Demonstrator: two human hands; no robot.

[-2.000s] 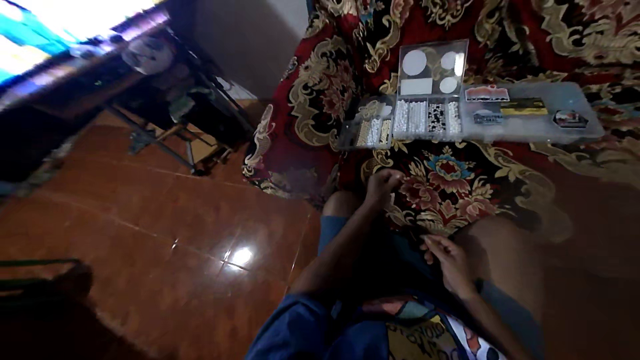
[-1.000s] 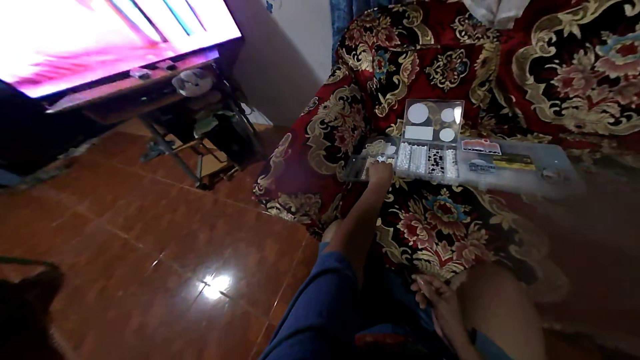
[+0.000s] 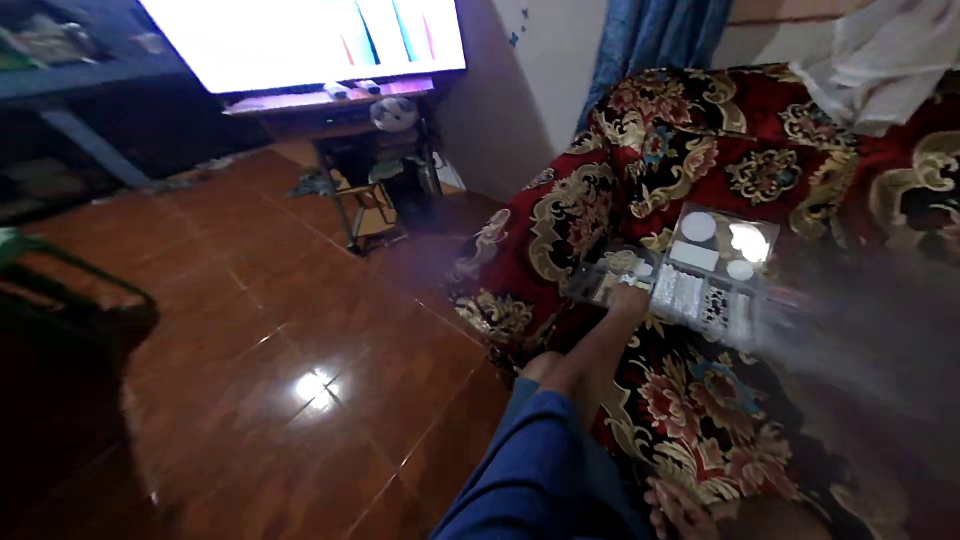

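Note:
My left hand [image 3: 628,300] reaches into a small clear compartment box [image 3: 587,283] on the sofa, its fingertips at the small white pieces there; whether it grips one cannot be made out. Touching that box on the right is a bead organizer [image 3: 684,319], whose compartments hold white, clear and black-and-white beads. Its clear lid [image 3: 726,238] stands raised behind, with white round and rectangular patches. Low in the view, near my thigh, my right hand [image 3: 679,511] has curled fingers, partly cut off by the frame edge; its grip is unclear.
The patterned sofa cover [image 3: 712,420] lies under the boxes. A lit television [image 3: 330,37] stands on a wooden stand [image 3: 300,127] across the tiled floor [image 3: 247,360]. A green plastic chair [image 3: 82,270] is at the left, and white cloth [image 3: 870,67] hangs over the sofa back.
My left hand has gone from above my lap to the small compartment box and stays there. My right hand remains low by my thigh. The view has swung left.

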